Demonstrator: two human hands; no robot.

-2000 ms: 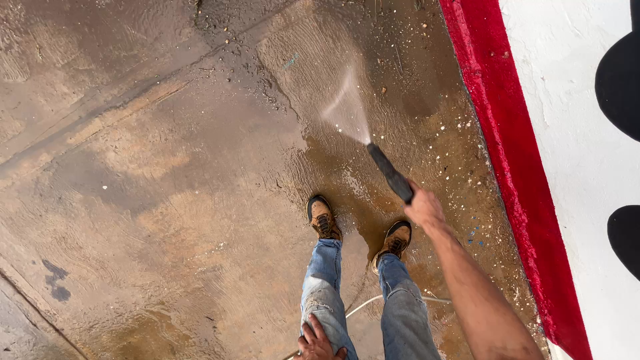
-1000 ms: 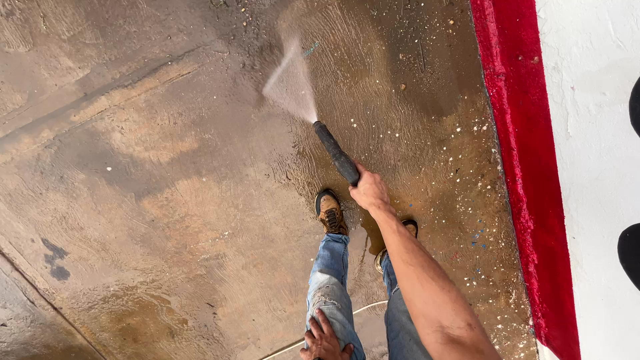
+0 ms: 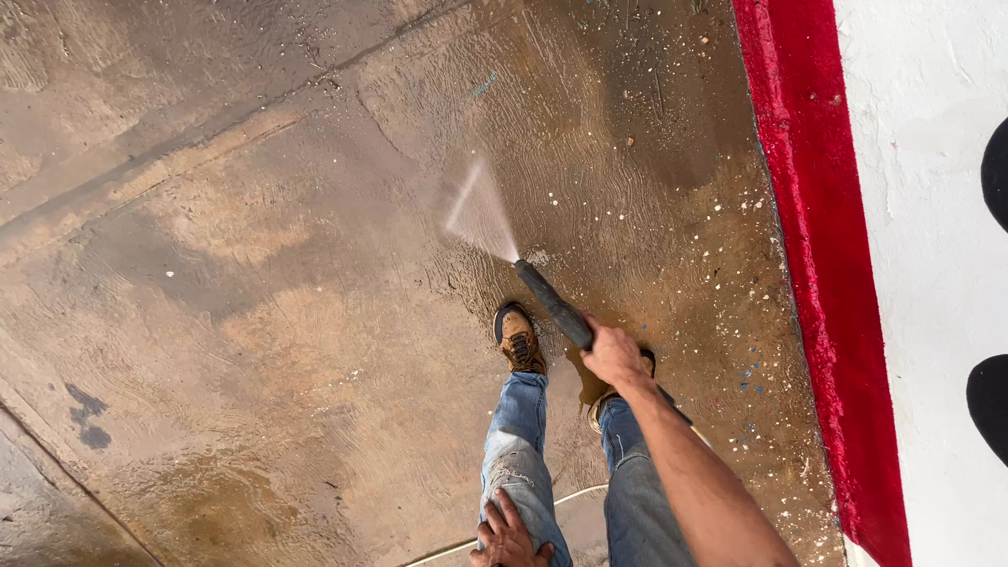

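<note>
My right hand [image 3: 614, 354] is closed around the black spray wand of a pressure washer [image 3: 554, 303]. From the wand's tip a fan of water [image 3: 484, 214] sprays onto the wet concrete floor [image 3: 331, 315], up and left of my boots. Part of the wand's rear end shows behind my right forearm. My left hand [image 3: 512, 535] rests on the left knee of my jeans [image 3: 516, 457], fingers spread, holding nothing. The tan and black left work boot [image 3: 520, 339] stands on the floor; the right one is partly hidden by my right hand and arm.
A pale hose [image 3: 581, 494] runs across the floor behind my legs. Along the right stands a wall, red at its base [image 3: 835, 260] and white [image 3: 906, 205] beyond, with black painted shapes. White and blue flecks lie on the wet floor near it. Joints cross the concrete at left.
Since one second ago my right hand and the wand have moved back towards my boots, and the spray strikes nearer to them. My left hand stays on the knee.
</note>
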